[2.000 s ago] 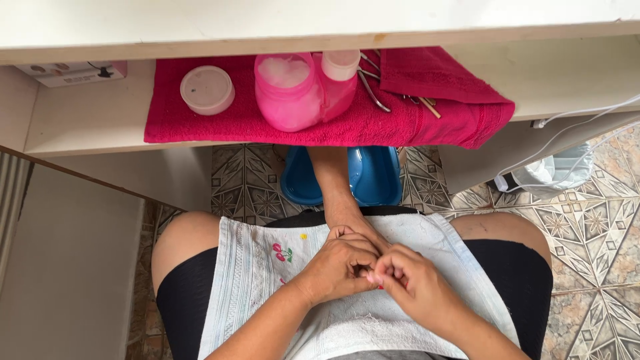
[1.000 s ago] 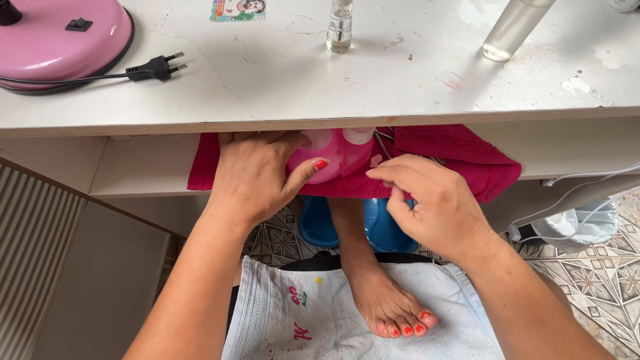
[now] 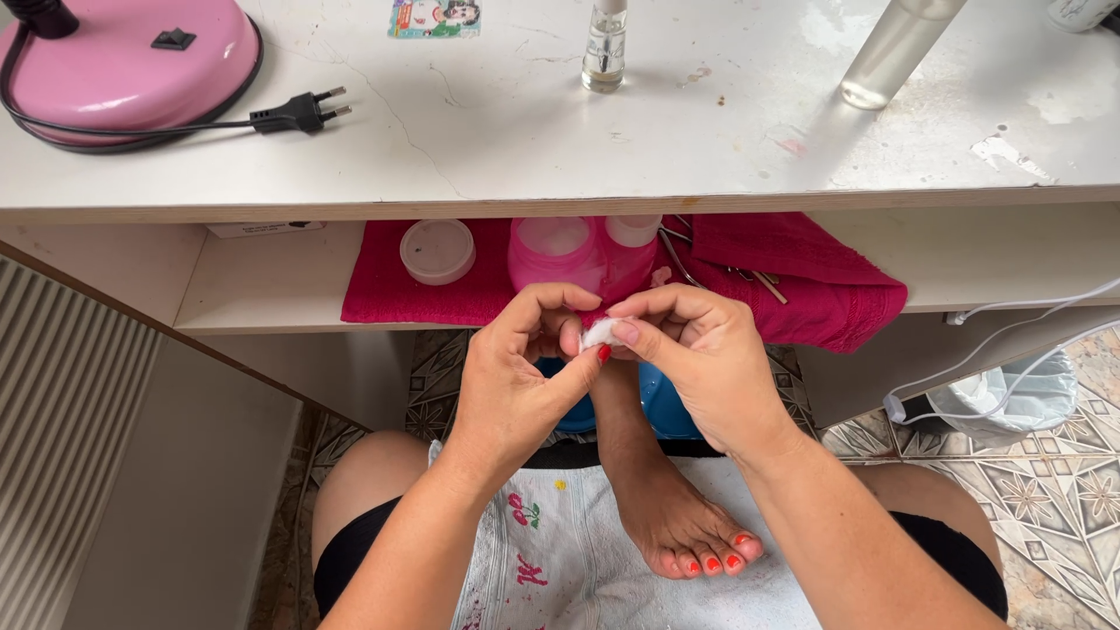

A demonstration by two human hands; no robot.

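Note:
Between the fingertips of my left hand [image 3: 529,363] and my right hand [image 3: 700,354] is a small white piece of cotton [image 3: 600,333], pinched by both. Below them another person's bare foot [image 3: 674,507], with red-orange polish on its toenails, rests on a white towel [image 3: 560,560] over my lap. Beyond my hands, a pink plastic container [image 3: 556,249] and a pink bottle with a white cap [image 3: 632,249] stand on a magenta towel [image 3: 420,302] on the shelf. A round translucent lid [image 3: 437,252] lies to their left. Metal tools [image 3: 681,258] lie at their right.
The white tabletop [image 3: 490,157] overhangs the shelf and holds a pink lamp base [image 3: 131,70] with a black plug [image 3: 302,112], a small clear bottle [image 3: 605,52] and a taller clear bottle [image 3: 897,52]. Blue basins [image 3: 665,402] are below. A lined bin [image 3: 1006,398] and white cables [image 3: 1032,341] are at right.
A second ago my hands were apart near the shelf, the left at the pink container; now they meet around cotton above the ankle. Two seconds ago both were at the foot on the lap towel.

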